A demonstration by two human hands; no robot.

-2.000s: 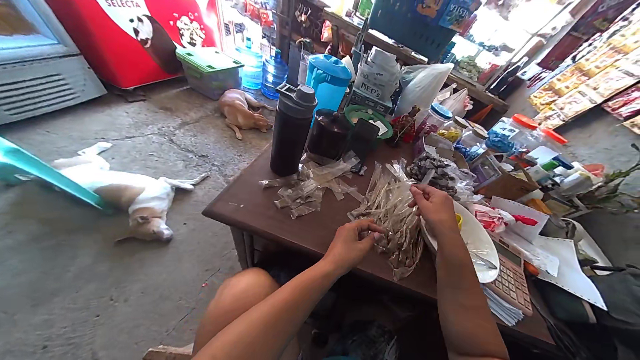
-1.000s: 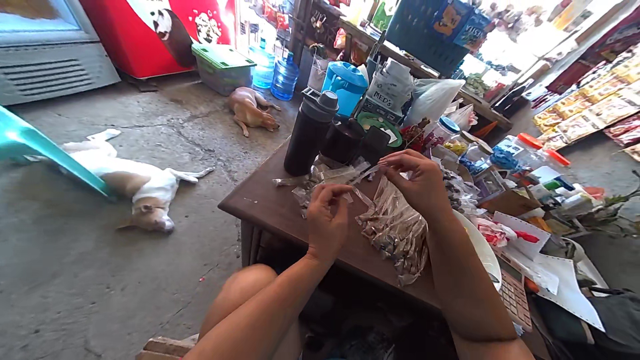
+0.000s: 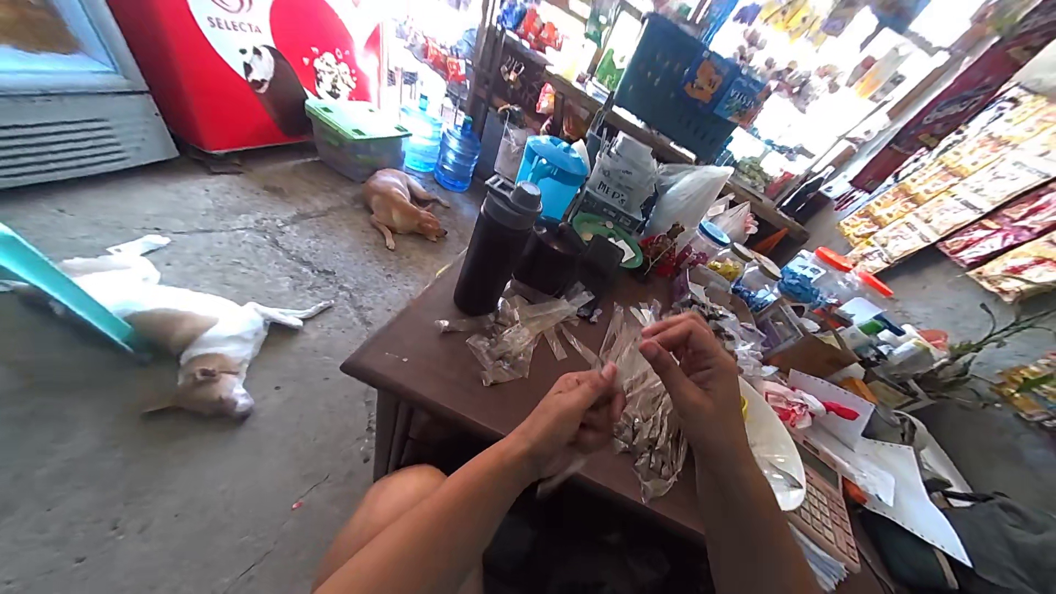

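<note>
My left hand (image 3: 582, 412), fingers curled, pinches a small clear plastic bag over the near edge of the brown table (image 3: 412, 355); part of the bag hangs below the hand. My right hand (image 3: 689, 363) is just to the right, thumb and index finger nearly together; whether it holds any plastic cannot be told. Under and between the hands lies a pile of narrow clear plastic bags (image 3: 648, 441). A smaller heap of clear plastic bags (image 3: 511, 338) lies to the left, in front of a black tumbler (image 3: 497, 247). A white plate (image 3: 775, 445) is partly hidden behind my right forearm.
A pink calculator (image 3: 825, 503) and papers (image 3: 899, 478) lie at the right. Lidded jars (image 3: 825, 272), a light-blue pitcher (image 3: 553, 173) and a green plate (image 3: 609, 238) stand farther back. Two dogs lie on the floor, one white and tan (image 3: 198, 330), one brown (image 3: 400, 206).
Both hands have moved lower and nearer from their raised place above the table one second ago, where they held a clear strip of plastic between them.
</note>
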